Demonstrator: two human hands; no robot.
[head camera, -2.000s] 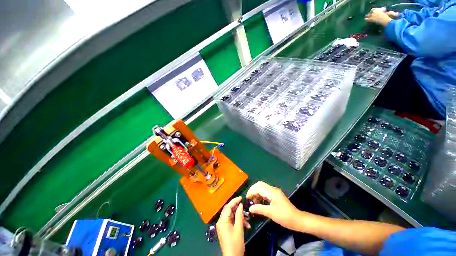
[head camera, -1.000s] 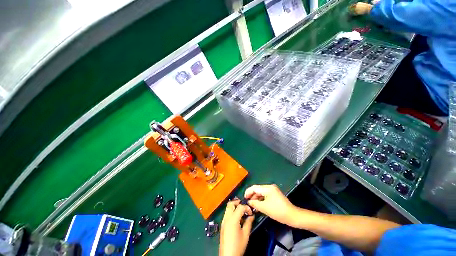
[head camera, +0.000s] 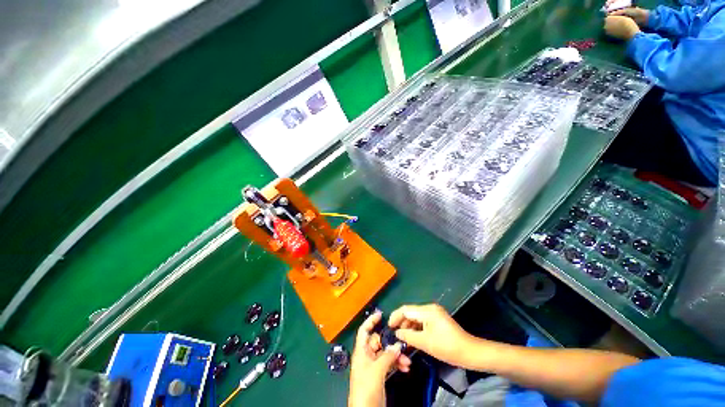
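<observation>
My left hand (head camera: 372, 362) and my right hand (head camera: 429, 332) meet at the bench's front edge, just in front of the press. Their fingertips hold a small black housing (head camera: 389, 338) between them; fingers partly hide it. The toggle press (head camera: 318, 270) stands behind them, with an orange base and upright plate. Its red handle (head camera: 290, 238) is folded down over the front. One loose black part (head camera: 337, 358) lies left of my left hand.
Loose black parts (head camera: 260, 344) lie left of the press beside a lead's metallic connector (head camera: 253, 375) and a blue box (head camera: 151, 367). A tall blister tray stack (head camera: 477, 151) stands right, a lower tray (head camera: 608, 238) beyond. Another person's blue sleeve (head camera: 676, 60) is upper right.
Both hands stay together; the fingers have shifted around the black housing, and my left fingers are now more spread. The other person's hands have moved back into fuller view.
</observation>
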